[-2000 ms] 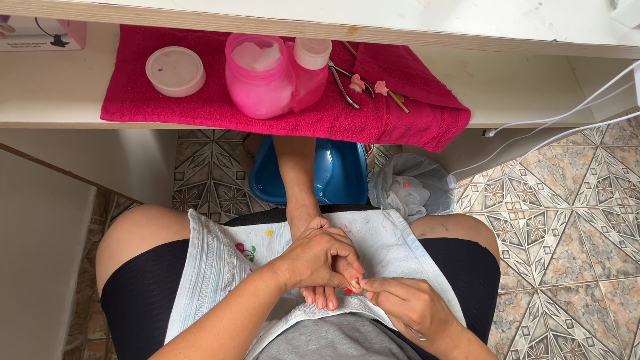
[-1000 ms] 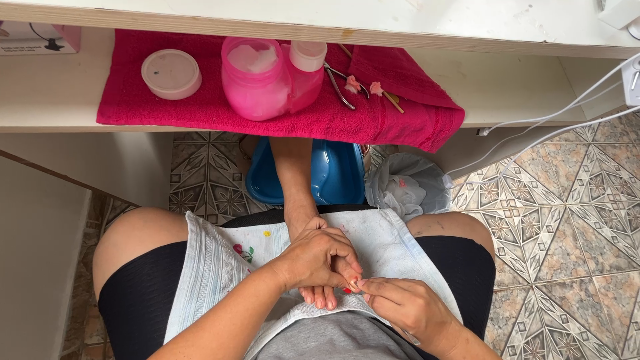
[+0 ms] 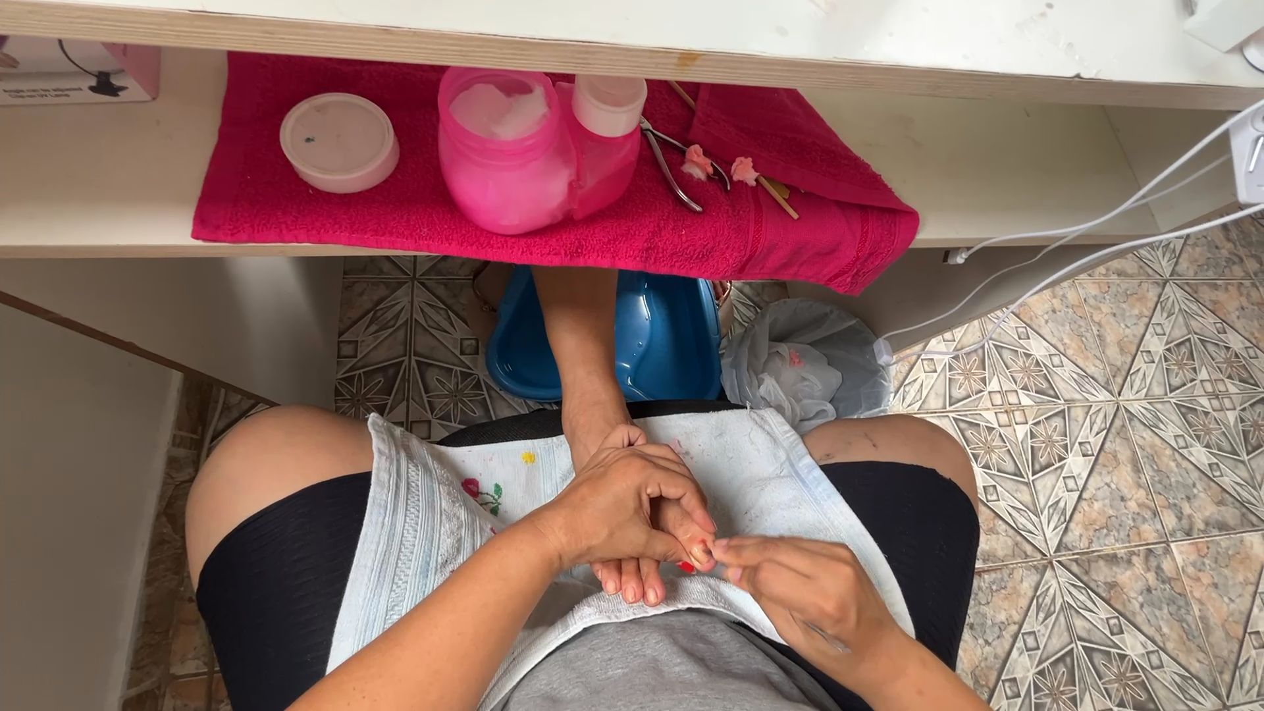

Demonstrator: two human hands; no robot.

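Another person's bare foot reaches from under the shelf onto a white towel across my lap. My left hand is closed around the front of the foot, its thumb beside the big toe. Smaller toes show below my palm. At the big toe's nail are the fingertips of my right hand, pinched together. A slim metallic tool shows partly under that hand; its working end is hidden by the fingers.
On a pink towel stand a pink jar with white contents, a lid and metal nippers. Below are a blue basin and a lined bin. White cables hang at the right.
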